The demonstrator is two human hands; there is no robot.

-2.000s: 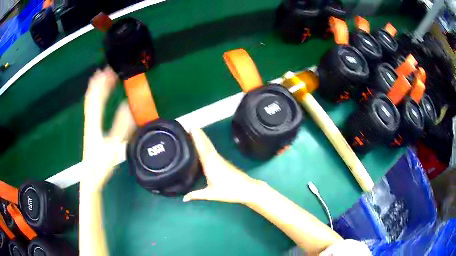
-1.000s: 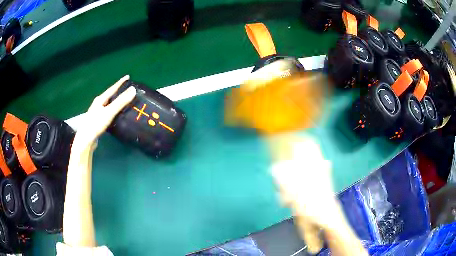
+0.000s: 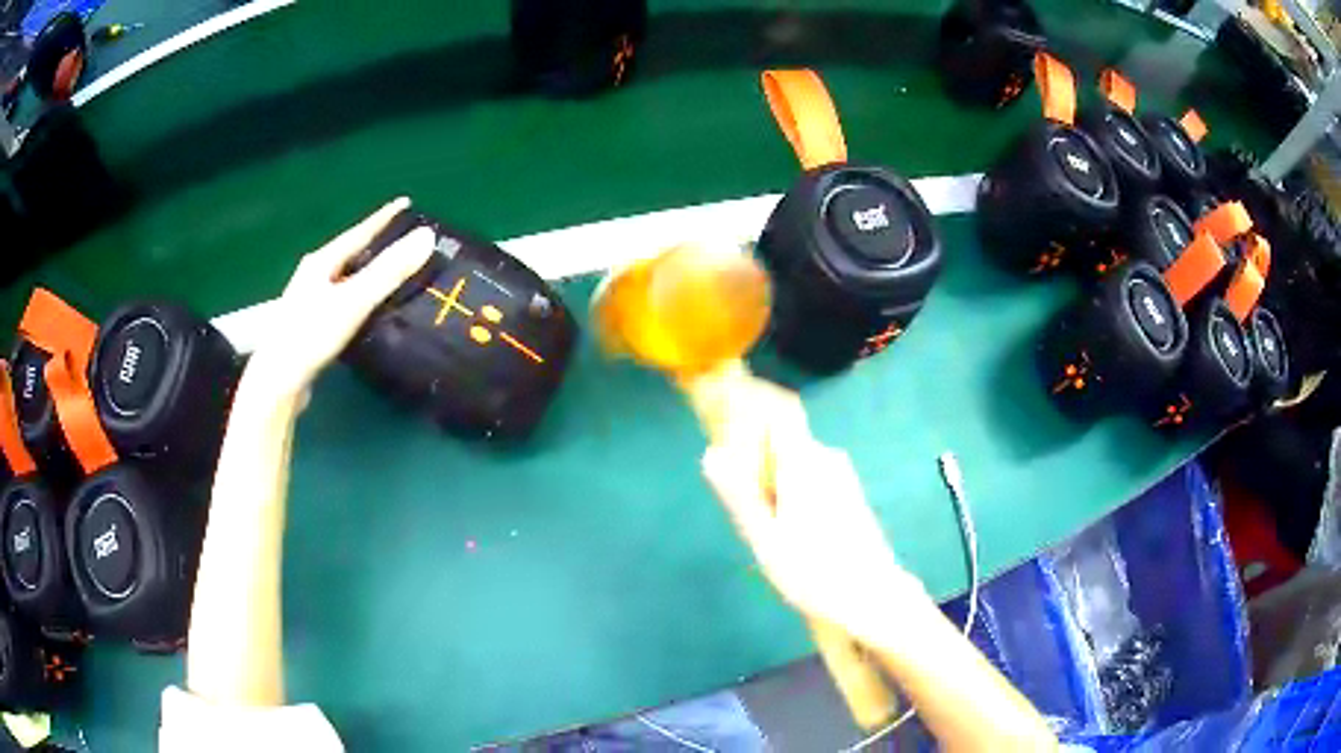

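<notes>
A black speaker [image 3: 478,346] lies tilted on its side on the green bench, its orange plus and minus marks facing up. My left hand [image 3: 331,309] grips its upper left end. My right hand [image 3: 787,508] is closed round the pale handle of the mallet [image 3: 684,312]. The amber mallet head is slightly blurred, just right of the speaker and apart from it. Another speaker [image 3: 853,265] with an orange strap stands on the bench right of the mallet head.
Speakers with orange straps stand grouped at the left [image 3: 111,544] and right [image 3: 1125,316]. A white cable [image 3: 953,493] lies at the bench's front edge, near a blue bin [image 3: 1177,574]. More speakers are on the far belt [image 3: 353,125].
The near speaker was upright, then was tipped onto its side in my left hand. My right hand left it and took up the mallet, whose head has since moved left. Belt speakers have shifted right since one second ago.
</notes>
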